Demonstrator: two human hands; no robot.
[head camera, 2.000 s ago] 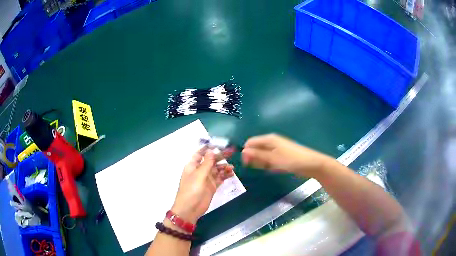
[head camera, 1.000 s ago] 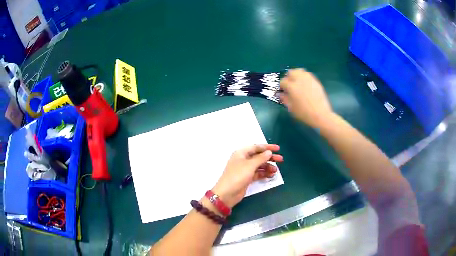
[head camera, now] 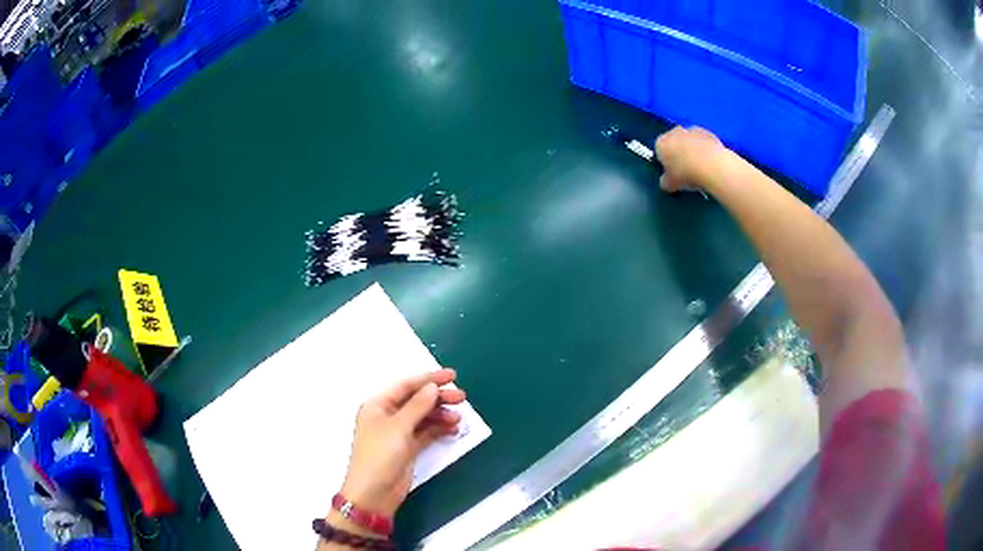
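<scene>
The main pile of black wire leads with white sleeves (head camera: pixel 384 237) lies on the green mat, left of centre. A smaller bundle of such leads (head camera: pixel 638 149) lies beside the blue bin. My right hand (head camera: pixel 690 161) is closed over this small bundle and hides most of it; one white band shows left of the fingers. My left hand (head camera: pixel 397 431) hovers over the right part of the white paper sheet (head camera: pixel 291 414), fingers half curled and slightly apart, with nothing visible in it.
The large blue bin (head camera: pixel 717 81) stands at upper right. A steel ruler (head camera: pixel 636 409) runs along the near edge, beside a long pale wrapped thing (head camera: pixel 690 463). At left are a yellow sign (head camera: pixel 148 309), a red heat gun (head camera: pixel 124 414) and a blue parts tray (head camera: pixel 81 474).
My right hand has gone from the main pile to the small bundle by the bin. My left hand stays over the paper, still half curled. The camera view has shifted.
</scene>
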